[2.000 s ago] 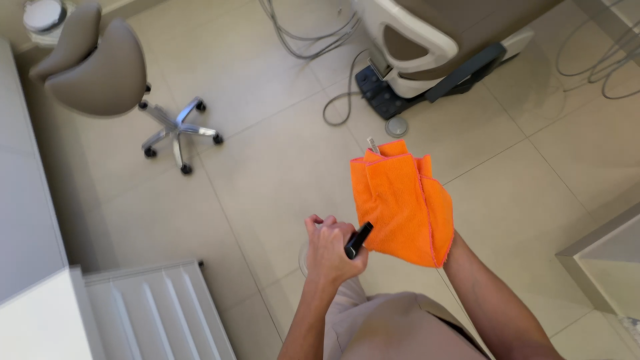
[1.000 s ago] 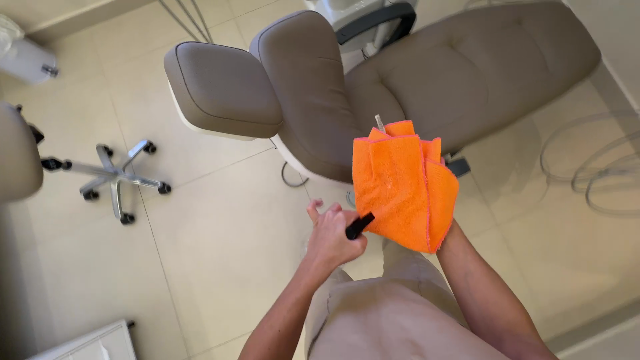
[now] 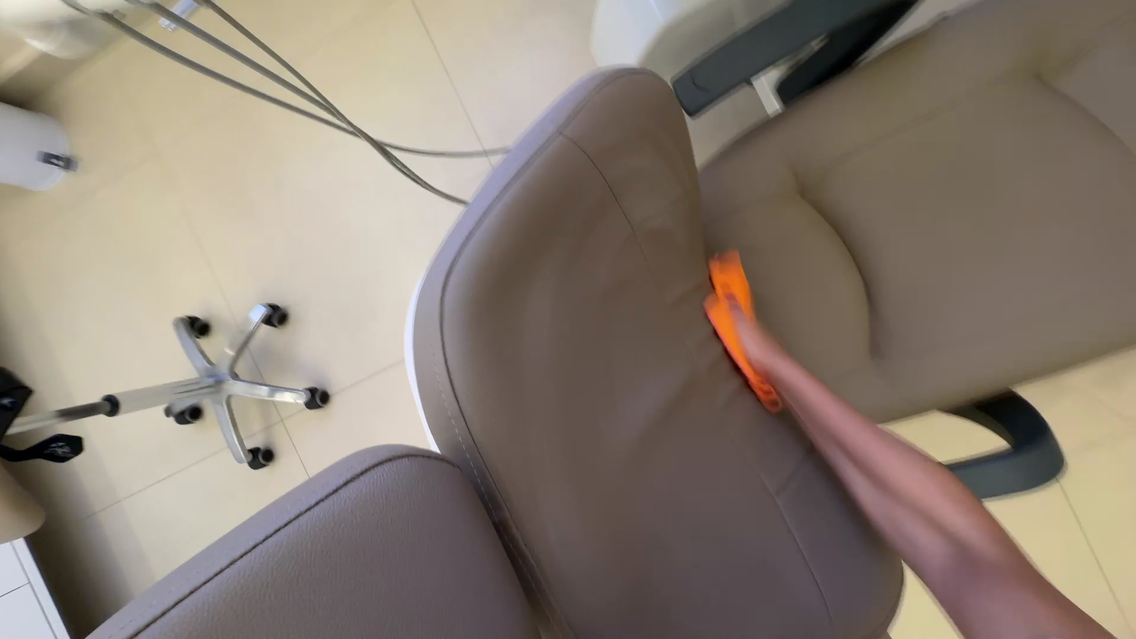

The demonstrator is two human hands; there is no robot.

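My right hand (image 3: 748, 334) presses an orange cloth (image 3: 735, 311) into the crease where the brown backrest (image 3: 586, 355) of a dental chair meets its seat (image 3: 985, 213). The cloth hides part of the fingers, and the forearm reaches in from the lower right. A padded headrest (image 3: 355, 550) of the same brown upholstery lies at the lower left, beside the backrest. My left hand is out of view, and so is the black object seen earlier.
A stool's wheeled metal base (image 3: 217, 383) stands on the tiled floor at left. Grey hoses (image 3: 328, 111) cross the upper left, near a white bin (image 3: 31, 146). Dark armrests (image 3: 790, 44) flank the chair, one above and another (image 3: 1016, 453) below.
The orange cloth, earlier held up in front of my body, is now down on the chair in my right hand. My left hand has left the view. The view has moved closer over the chair.
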